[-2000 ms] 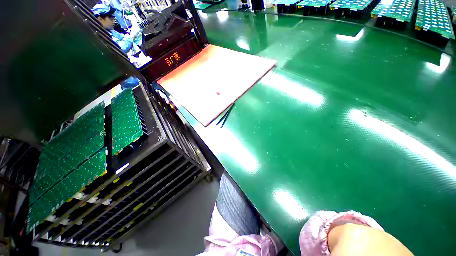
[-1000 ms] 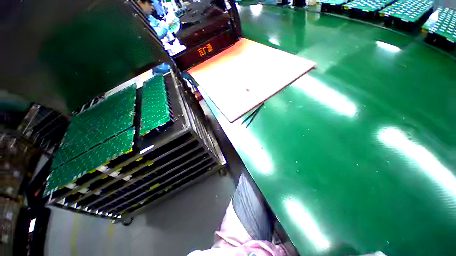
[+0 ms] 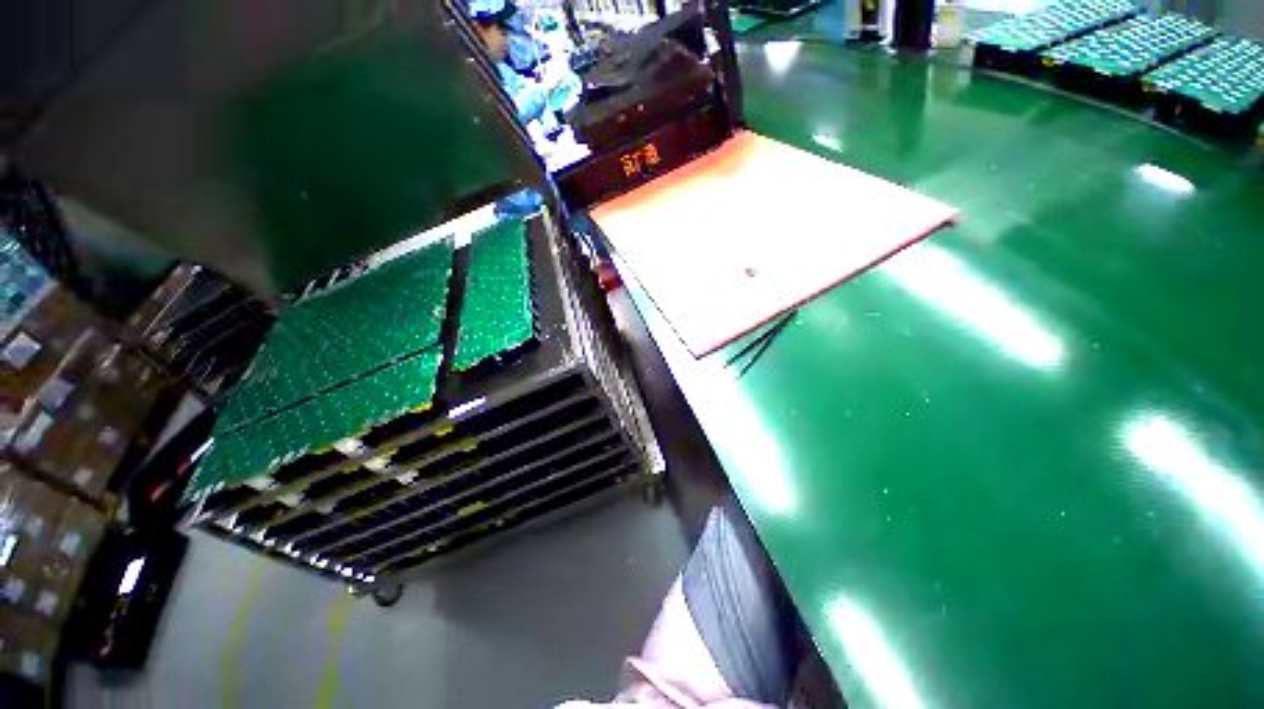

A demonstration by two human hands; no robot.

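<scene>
Neither of my hands is in the picture. A pink sleeve or garment and a grey-blue clothed part of me show at the bottom edge. The black tray trolley (image 3: 485, 411) stands left of the bench, with green circuit boards (image 3: 344, 333) lying flat on top and a narrower board (image 3: 495, 294) beside them. On the bench lies the orange-red mat (image 3: 776, 229), whitish in glare, with a tiny reddish piece (image 3: 751, 273) on it. A thin dark pair of sticks, possibly tweezers (image 3: 762, 342), pokes out at the mat's near edge.
The glossy green bench mat (image 3: 970, 471) reflects ceiling lights. A black display with red digits (image 3: 641, 159) stands behind the orange mat. Racked boards (image 3: 1130, 49) line the far bench edge. A person in blue (image 3: 534, 83) is beyond. Cardboard boxes (image 3: 69, 416) stand at far left.
My view has swung left, so trolley and bench sit further right and boxes show at left. The pink cuff and bare forearm seen at the bottom two seconds ago have left the picture.
</scene>
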